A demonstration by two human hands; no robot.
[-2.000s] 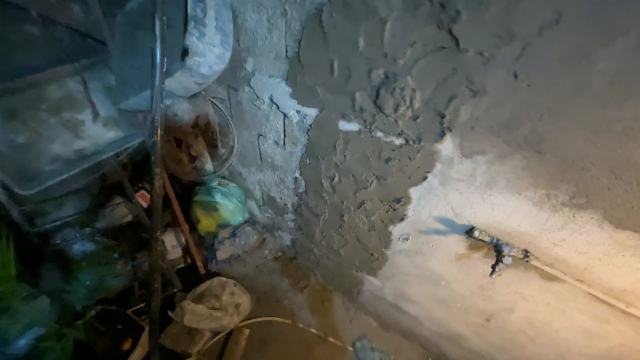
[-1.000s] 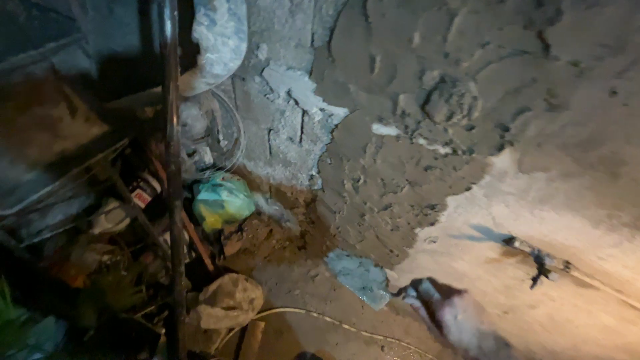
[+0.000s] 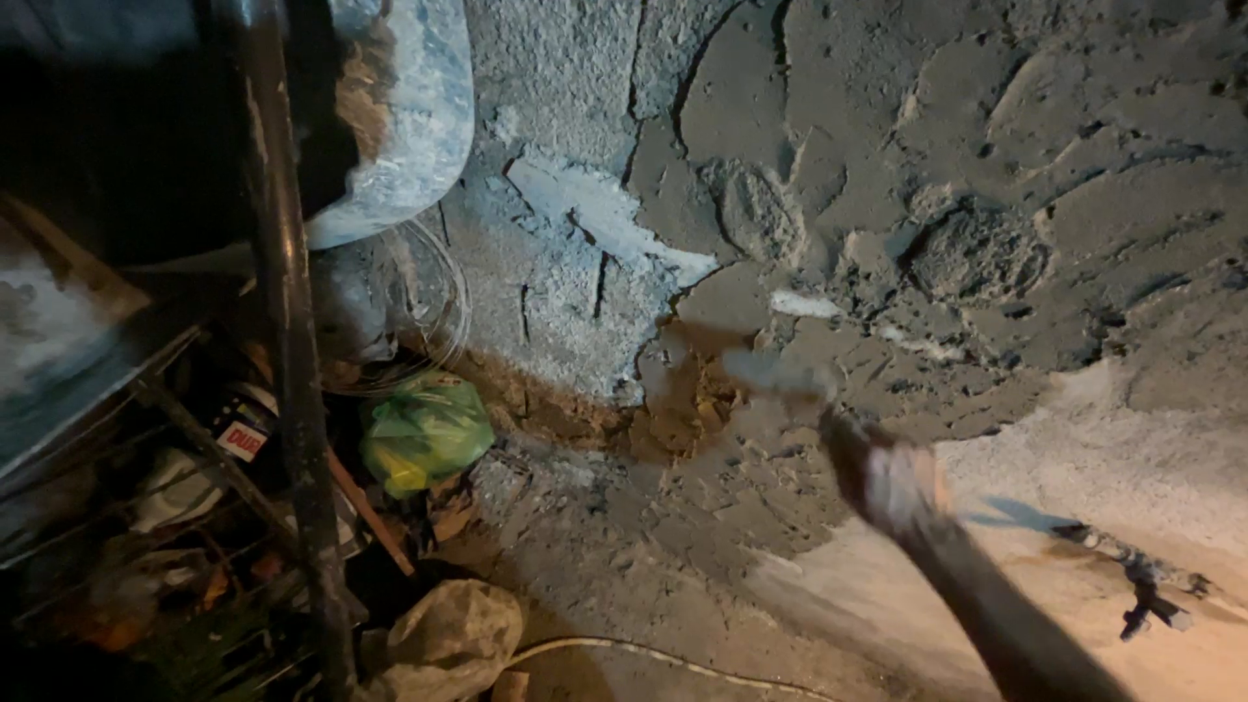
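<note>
My right hand [image 3: 892,483] is closed around the handle of a trowel [image 3: 775,375], blurred by motion. The blade is at the lower edge of the wet mortar [image 3: 877,195] spread over the wall, near the corner. Left of it, rough grey wall [image 3: 556,283] with a pale patch shows beside the mortar's ragged edge. Brown, damp-looking material [image 3: 692,390] lies at the foot of the wall by the blade. My left hand is out of view.
A dark metal pole [image 3: 292,322] stands at the left before clutter. Behind it are a green plastic bag [image 3: 429,429], coiled wire [image 3: 448,292] and a crumpled bag [image 3: 453,634]. A pale hose [image 3: 663,658] crosses the floor; a tap-like fitting [image 3: 1136,570] is at right.
My right hand, with the trowel, has risen from low near the floor to the mortar's lower edge. Two seconds ago the hand was out of view. The view has moved closer to the corner.
</note>
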